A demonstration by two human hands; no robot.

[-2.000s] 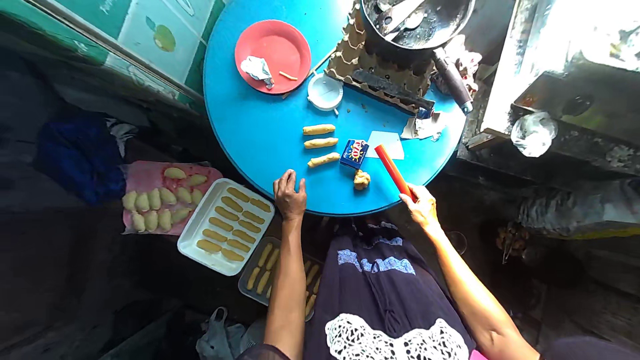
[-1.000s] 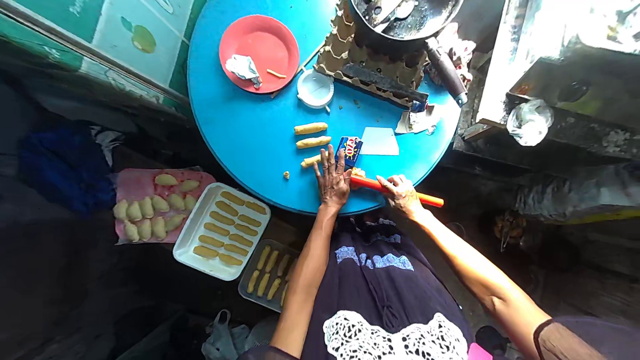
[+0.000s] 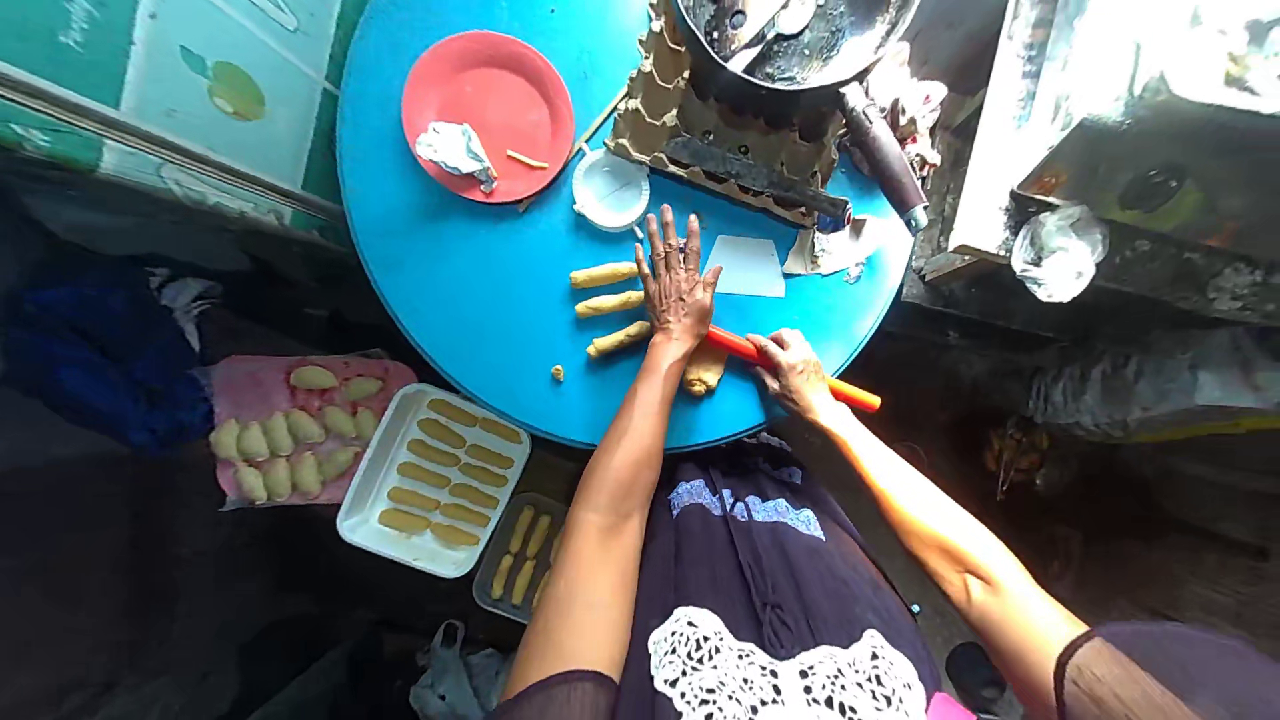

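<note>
On the round blue table (image 3: 480, 300), my right hand (image 3: 795, 372) grips a red-orange stick-like roller (image 3: 850, 393). Its far end reaches my left hand (image 3: 678, 280), which lies palm down with fingers spread. The roller crosses a flattened piece of tan dough (image 3: 704, 370). Left of my left hand lie three dough rolls (image 3: 608, 303), partly hidden at their right ends, and a small dough crumb (image 3: 557, 373). A white card or paper (image 3: 745, 266) is right of my fingers. Whatever is under my left palm is hidden.
Farther back are a red plate (image 3: 490, 90), a small white bowl (image 3: 611, 190), and a dark pan (image 3: 800, 45) over a cardboard egg tray (image 3: 650, 120). Lower left, a white tray (image 3: 360, 500) and a darker tray (image 3: 490, 590) hold dough rolls; a pink sheet (image 3: 230, 380) bears dough pieces.
My left hand has moved from the table's front edge onto the area by the blue box, now covered. The roller, earlier held up in my right hand, lies across the dough, which is flatter.
</note>
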